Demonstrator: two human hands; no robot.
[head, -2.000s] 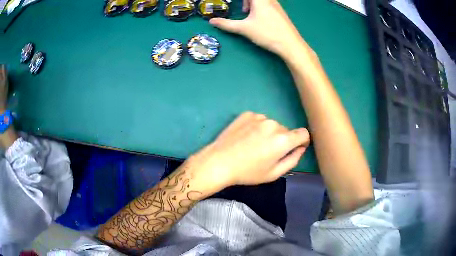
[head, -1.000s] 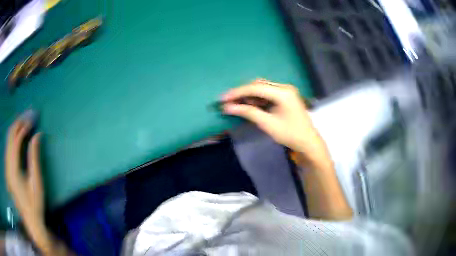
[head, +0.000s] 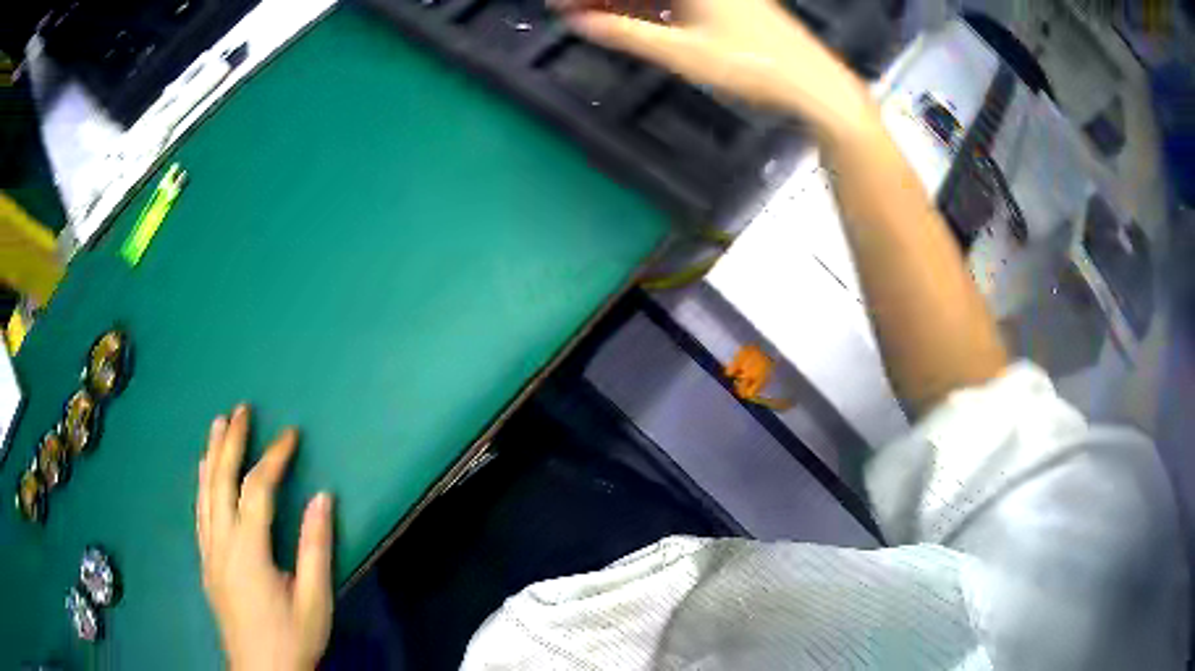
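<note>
My left hand rests palm down on the green mat at the lower left, fingers apart and nothing in it. My right hand reaches over the black foam tray at the top; its fingertips are partly cut off by the frame, so whether it holds something is unclear. Several round watch assemblies with amber-gold centres lie in a slanting row at the left. Two round silver-blue modules lie below them, left of my left hand.
A bright green-yellow stick lies on the far left of the mat. The white machine top is at the right, with an orange piece by its near edge. White flat things line the mat's far edge.
The view has swung right. My right hand has moved from above the mat's near edge to over the foam tray. My left hand still has its fingers apart.
</note>
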